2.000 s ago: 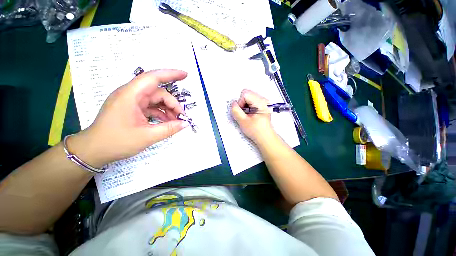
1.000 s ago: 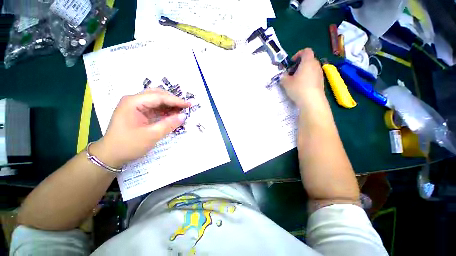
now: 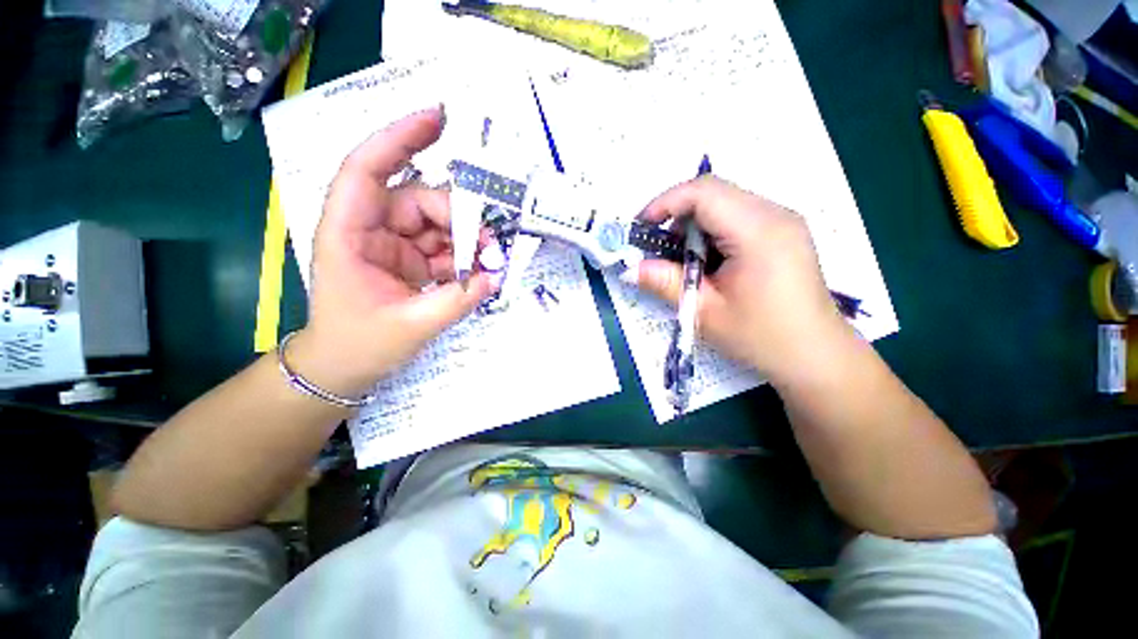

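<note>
My right hand (image 3: 761, 281) holds the digital caliper (image 3: 562, 215) by its dark scale, with a pen (image 3: 688, 318) also held in the fingers. The caliper's jaws point left towards my left hand (image 3: 406, 243). My left hand holds a small metal part (image 3: 492, 256) between thumb and fingers at the jaws; whether the jaws touch it is hard to tell. Other small metal parts lie on the left inspection sheet (image 3: 424, 406), partly hidden by the hand and caliper. The right sheet (image 3: 749, 125) lies under my right hand.
A yellow-handled tool (image 3: 580, 34) lies on the upper papers. Bags of parts (image 3: 137, 75) are at upper left, a white box-shaped tester (image 3: 75, 306) at left. A yellow knife (image 3: 967, 181), blue-handled tool (image 3: 1026, 169), white cloth (image 3: 1011, 56) and tape roll (image 3: 1106, 290) are at right.
My right hand has gone from writing to the caliper, lifted it off the paper and brought it left to my left hand. The view has shifted, showing more of the tester.
</note>
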